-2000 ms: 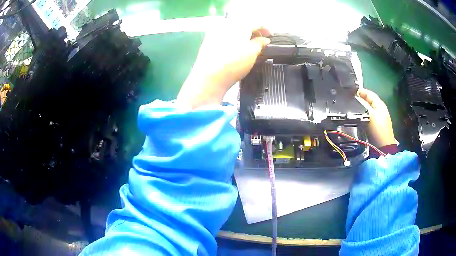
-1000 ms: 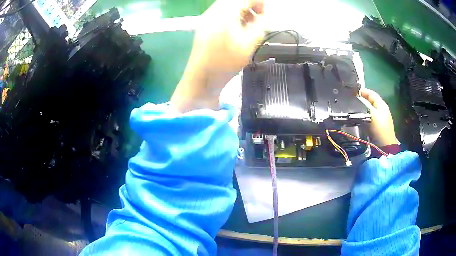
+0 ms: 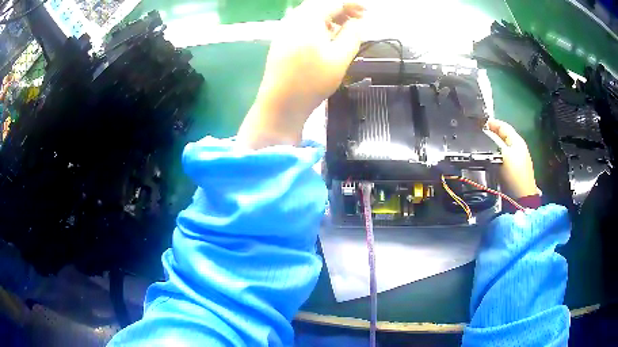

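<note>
The black ribbed cover (image 3: 400, 125) lies over the open unit (image 3: 339, 220). The power board (image 3: 389, 200) shows along the unit's near edge, with red and yellow wire leads (image 3: 459, 196) at its right. A pink-purple cord (image 3: 370, 257) runs from the unit's front towards me. My left hand (image 3: 308, 64) is raised at the unit's far left corner beside the black cable loop (image 3: 386, 42); glare hides whether its curled fingers hold anything. My right hand (image 3: 511, 152) rests against the unit's right side, fingertips on its edge.
A large heap of stacked black plastic parts (image 3: 88, 156) stands at the left, and more black parts (image 3: 576, 129) at the right. A white sheet (image 3: 400, 261) lies under the unit on the green bench (image 3: 227, 81). Strong glare covers the far side.
My left hand has moved from the unit's far left corner up and away, then slightly back down. The black cable loop now stands up more visibly. My right hand has stayed in place.
</note>
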